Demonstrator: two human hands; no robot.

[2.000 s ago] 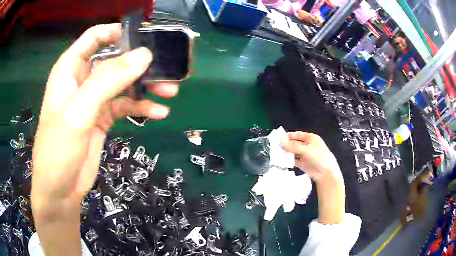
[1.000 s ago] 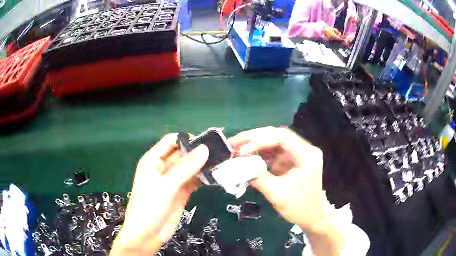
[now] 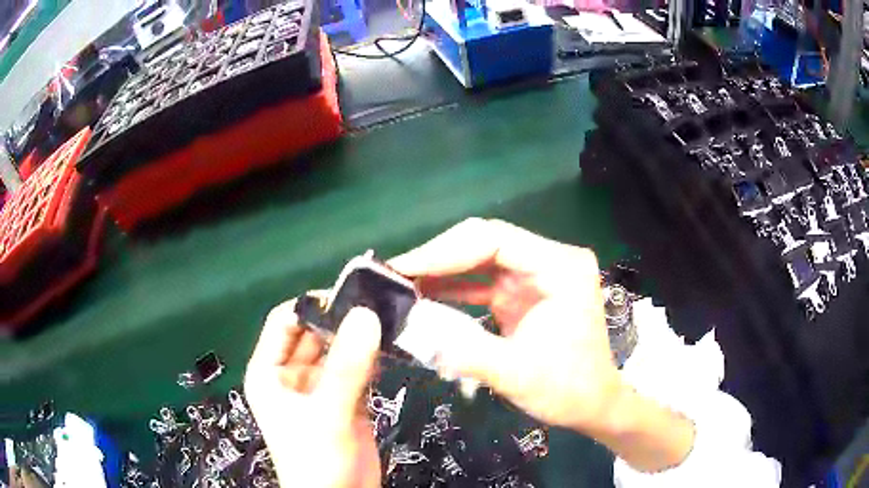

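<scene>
My left hand point(image 3: 324, 381) holds a watch body point(image 3: 374, 303) with a dark screen and a light metal rim, its thumb on the screen. A black clip point(image 3: 311, 311) sits at the watch's left edge, partly hidden by my fingers. My right hand point(image 3: 534, 324) pinches a white wiping cloth point(image 3: 443, 334) against the watch's lower right edge. A heap of loose clips point(image 3: 210, 443) lies below and behind my left hand. A pile of white wipes point(image 3: 677, 357) lies right of my right hand, beside a round dispenser point(image 3: 619, 319) partly hidden by that hand.
A black foam tray point(image 3: 705, 219) with rows of clipped watches stands at the right. Red and black trays point(image 3: 229, 176) are stacked at the far left. A blue bench fixture point(image 3: 495, 52) stands at the back. A small clipped piece point(image 3: 208, 366) lies left of my left hand.
Since two seconds ago, my right hand has brought the cloth from beside the dispenser to the watch. My left hand has lowered the watch. Over the last second, both hands stay together at it.
</scene>
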